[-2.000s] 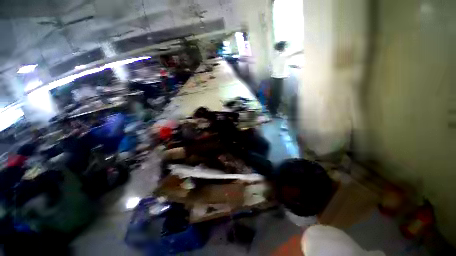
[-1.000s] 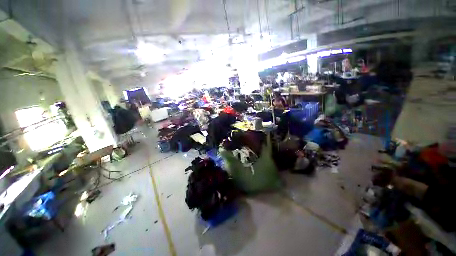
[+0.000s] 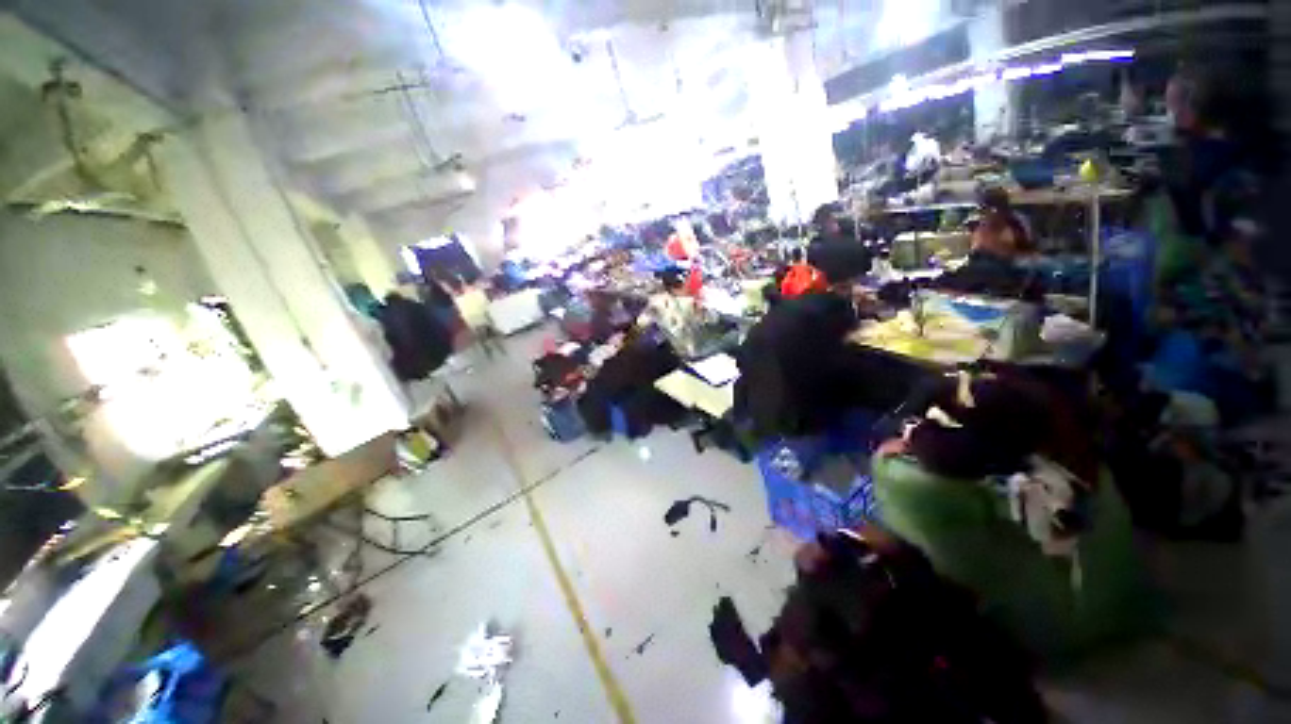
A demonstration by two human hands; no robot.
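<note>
Neither of my hands is in the picture. Nearest in front of me, a heap of dark garments or cut pieces (image 3: pixel 892 637) lies at the lower right, cut off by the bottom edge. Behind it to the right stands a large green bag (image 3: pixel 977 552) with dark and whitish cloth on top. A blue lattice-sided crate (image 3: pixel 814 488) stands behind the dark heap. The picture is partly blurred.
A yellow floor line (image 3: pixel 564 580) runs forward on the pale floor. White scraps (image 3: pixel 486 654) and a dark scrap (image 3: pixel 694 511) lie on it. A white pillar (image 3: pixel 305 311) and cluttered tables are left. Work tables and several people are at the back and right.
The view has swung left from the long white table to the floor aisle. The dark heap and green bag now appear larger and closer, lower right.
</note>
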